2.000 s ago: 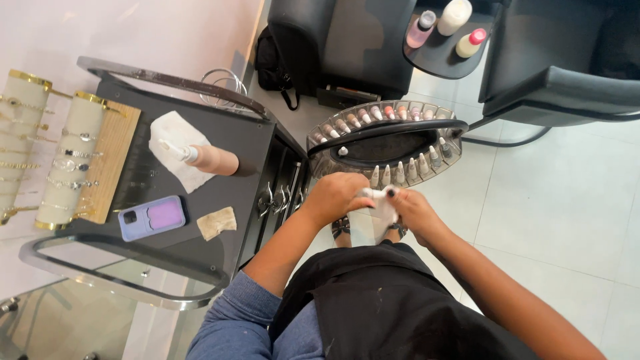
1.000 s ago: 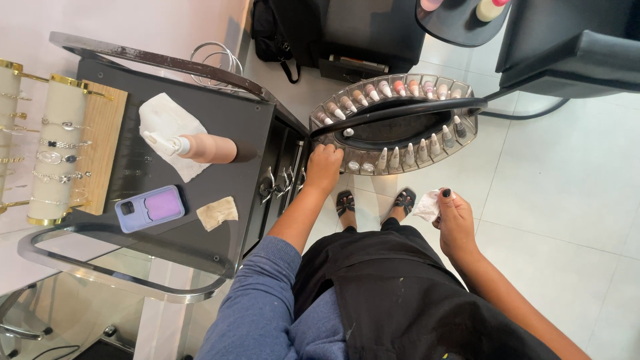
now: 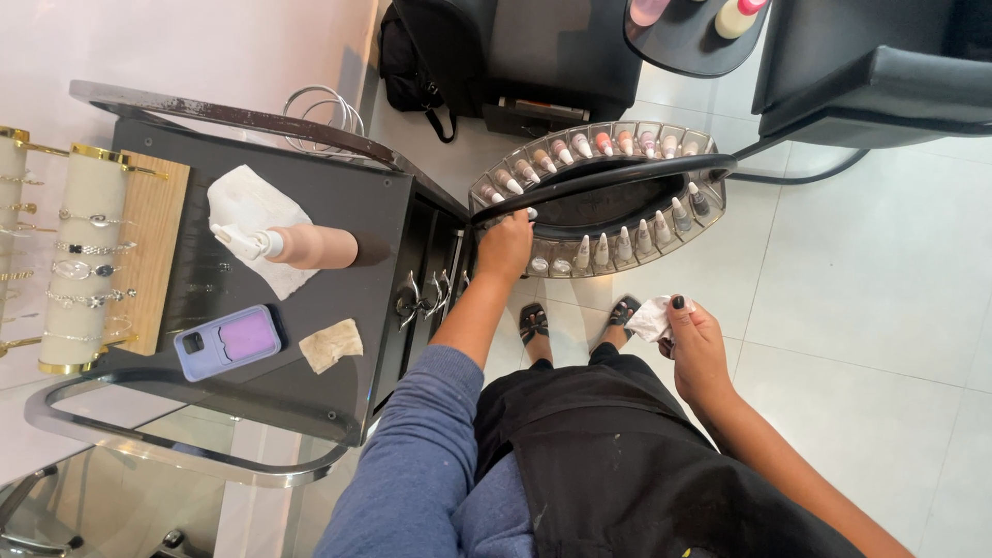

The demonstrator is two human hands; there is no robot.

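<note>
My left hand reaches to the left end of an oval clear nail polish rack, its fingertips around a small white-capped bottle beside the rack's black handle. Nail polish bottles stand in compartments round the rim, pinkish ones on the far side and pale to grey ones on the near side. Off to the right, away from the rack, my right hand pinches a crumpled white wipe between thumb and fingers.
A black trolley at left holds a pink pump bottle on a white cloth, a phone, a folded beige cloth and a bracelet display. Black chairs and a small round-edged table stand beyond the rack.
Two seconds ago both hands were together at the white wipe. They have parted: my left hand moved to the rack, and my right hand moved right with the wipe.
</note>
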